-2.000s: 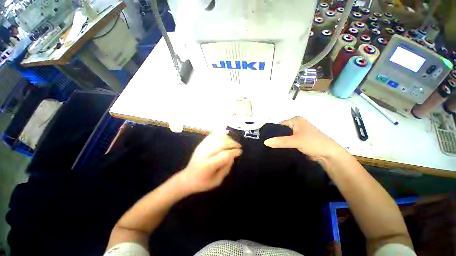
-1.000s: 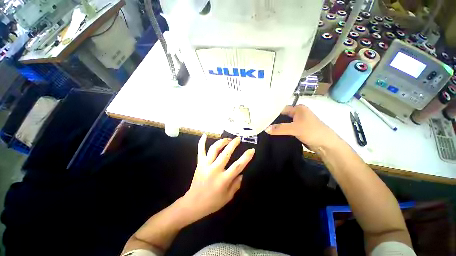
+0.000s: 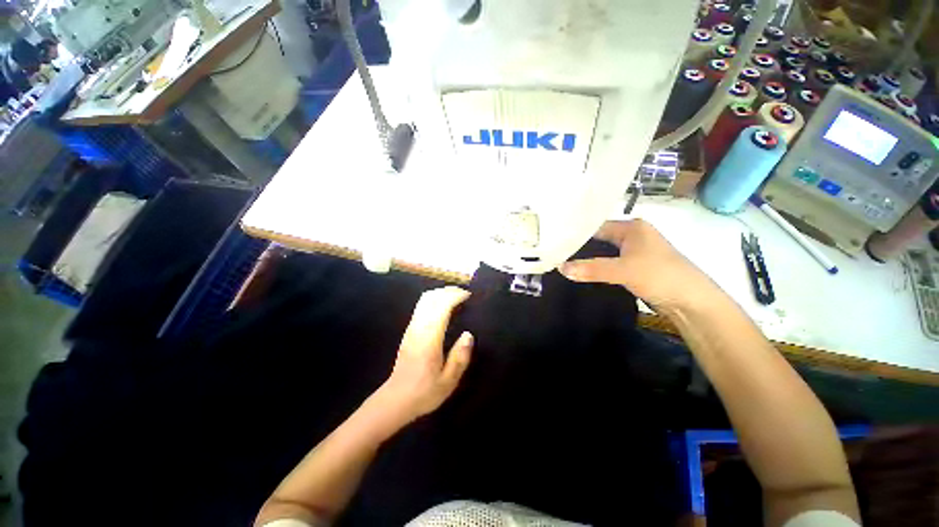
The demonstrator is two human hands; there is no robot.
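A black garment (image 3: 556, 391) lies over the machine bed and hangs across the lap. The white JUKI sewing machine head (image 3: 525, 113) stands above it. The small silver work clamp (image 3: 526, 284) rests on the cloth under the head. My left hand (image 3: 430, 355) is on the garment left of the clamp, thumb and fingers apart, fingertips against the cloth; whether it pinches a fold is unclear. My right hand (image 3: 633, 266) is at the cloth right of the clamp, thumb and fingers around its edge. The needle is too small to make out.
Snips (image 3: 757, 270) and a pen (image 3: 798, 235) lie on the white table at right, near a light blue thread cone (image 3: 743, 170) and a control panel (image 3: 860, 165). Blue crates stand at lower right (image 3: 695, 473) and left (image 3: 211, 270). A metal fitting (image 3: 659, 171) is right of the head.
My left hand has drawn back from the clamp to its left, and its fingers are less spread. My right hand stays beside the clamp. The whole view has shifted slightly.
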